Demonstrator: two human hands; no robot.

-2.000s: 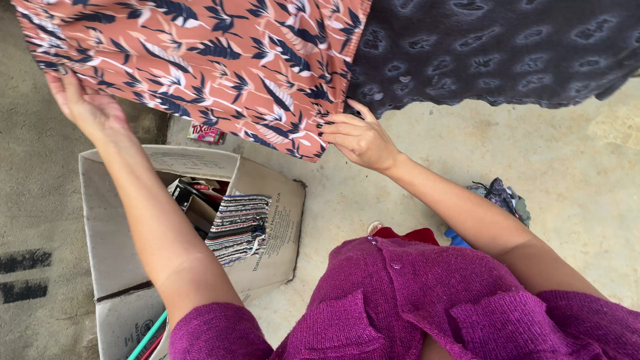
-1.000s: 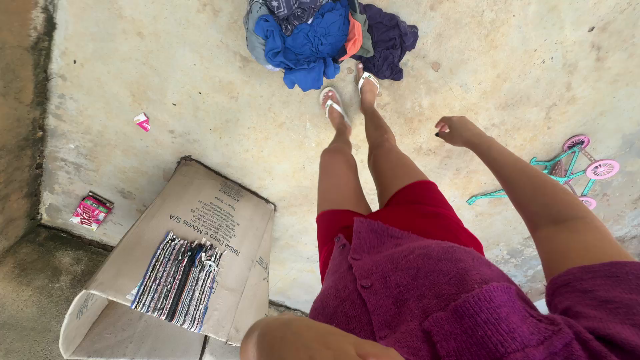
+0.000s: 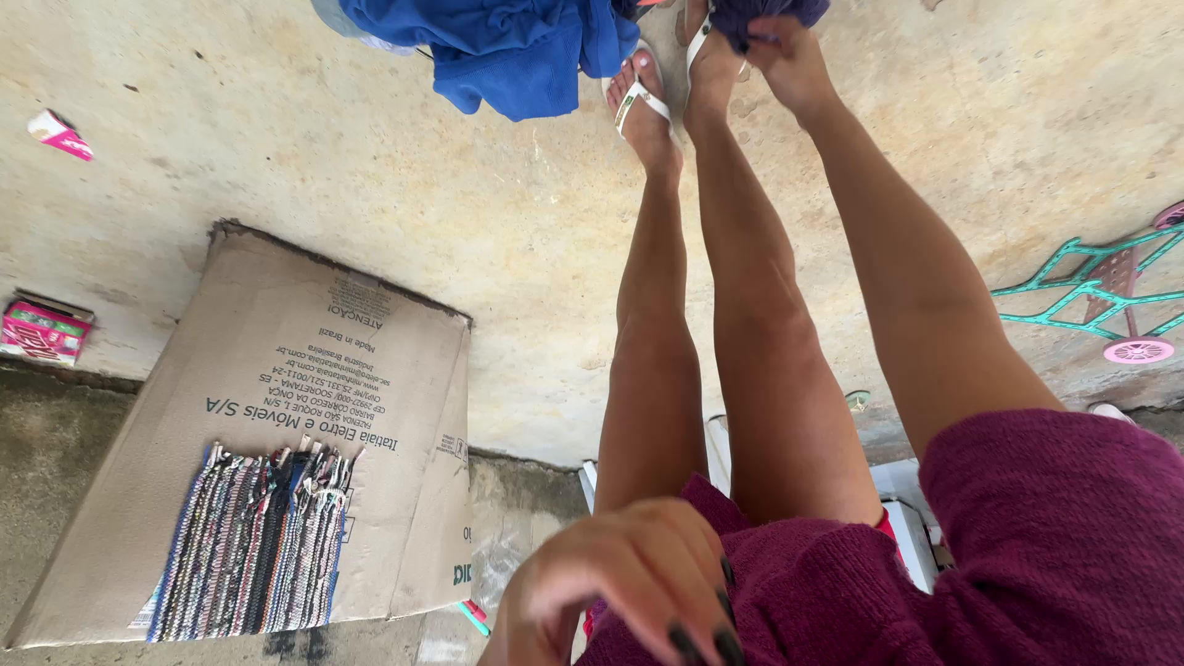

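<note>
My right hand [image 3: 786, 65] reaches to a dark purple cloth [image 3: 763, 20] at the top edge, its fingers closed around part of the fabric. Just left of my feet lies a blue garment [image 3: 518, 55], partly cut off by the view, in a pile of other clothes. My left hand [image 3: 638, 573] is raised in front of my purple knit top, bent at the wrist, fingers curled downward and holding nothing visible. It is slightly blurred.
A large cardboard box [image 3: 268, 333] with a striped woven rag rug [image 3: 254, 546] over its side stands at left. A pink box [image 3: 46, 331] and a pink-and-white scrap [image 3: 60, 134] lie beyond. At right is a turquoise and pink toy frame [image 3: 1110, 287]. My sandalled feet are by the clothes.
Two seconds ago both hands held an orange patterned cloth beside a dark one; neither hand holds it now. My right hand has moved to the dark purple cloth on the floor pile.
</note>
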